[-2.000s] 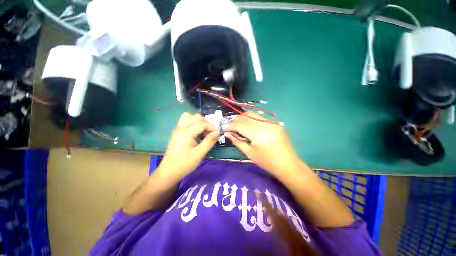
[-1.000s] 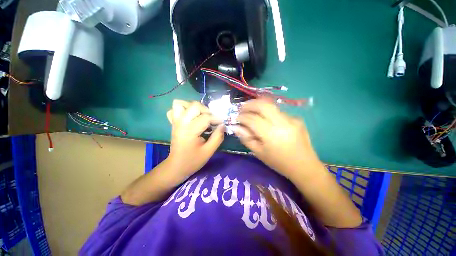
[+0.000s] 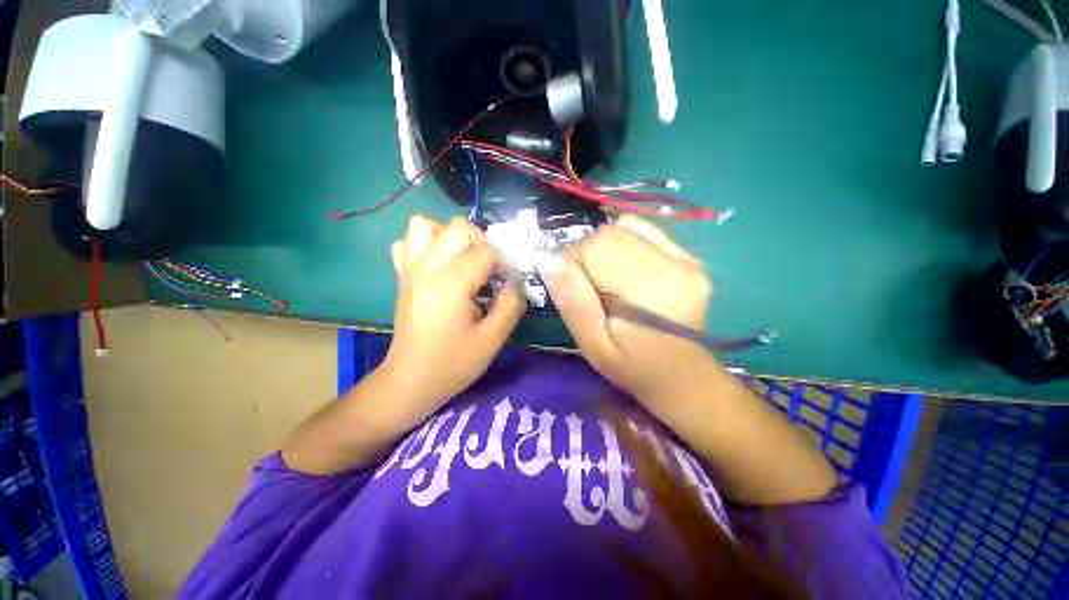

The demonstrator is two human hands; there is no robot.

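The black camera housing (image 3: pixel 504 106) lies in front of me, with white antennas beside it and a silvery cylinder inside. Red, white and blue wire leads (image 3: pixel 551 176) come out of it, their plug ends loose to the right. The main board (image 3: pixel 533 252) is at the housing's near end, partly overexposed. My left hand (image 3: pixel 451 281) holds the board's left side. My right hand (image 3: pixel 627 281) is at its right side, fingertips pinched on the board or something small there; I cannot tell which. A dark wire bundle with a small plug (image 3: pixel 733 343) sticks out from under my right hand.
A second housing (image 3: pixel 123 129) with loose leads is at the left. Another housing (image 3: pixel 1037 152) stands at the right edge, with an open black shell (image 3: pixel 1026 316) below it. A white pigtail cable (image 3: pixel 947 106) lies at the upper right. Blue crates (image 3: pixel 821 434) are below the bench edge.
The view has shifted, so the housings sit higher in the frame. A dark wire bundle now shows past my right hand, which has turned slightly. My left hand has stayed at the board.
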